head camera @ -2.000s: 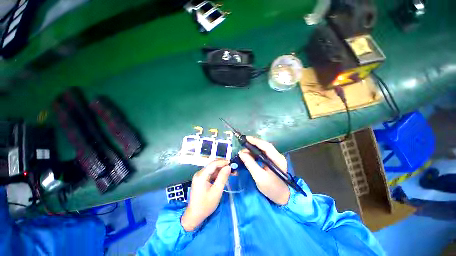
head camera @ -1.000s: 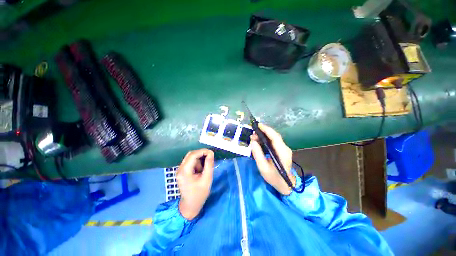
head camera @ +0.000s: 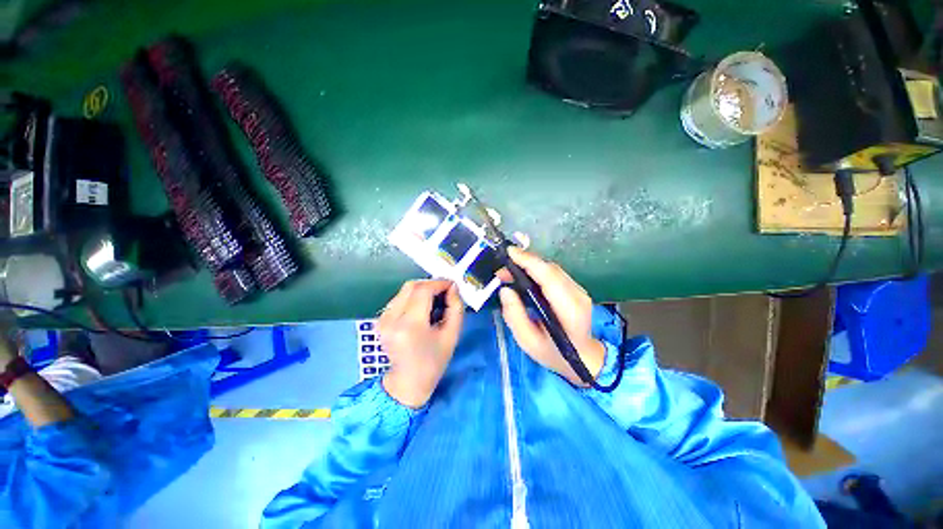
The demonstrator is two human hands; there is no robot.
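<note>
A white display module panel [head camera: 449,246] with three dark rectangles lies tilted near the bench's front edge, its hooked flex tails on the upper right side. My right hand [head camera: 551,316] holds the black soldering iron [head camera: 543,311], whose tip end reaches over the panel's upper part; its fingers are also at the panel's right corner. My left hand [head camera: 419,338] is closed on a small black part [head camera: 438,307] at the panel's lower edge. Whether its fingertips also touch the panel is hard to tell.
Black-and-red ridged strips [head camera: 271,155] lie at left beside black equipment [head camera: 87,186]. At right are a fume fan [head camera: 595,64], tape roll [head camera: 735,100], soldering station [head camera: 843,93] on a wooden board [head camera: 786,191], and carton [head camera: 713,351] below. A neighbour's arm [head camera: 39,398] shows lower left.
The panel has turned clockwise. The iron has moved from beside the panel to over its tails. My left hand has come up to the panel's lower edge. The view has shifted, and a neighbour's arm now shows.
</note>
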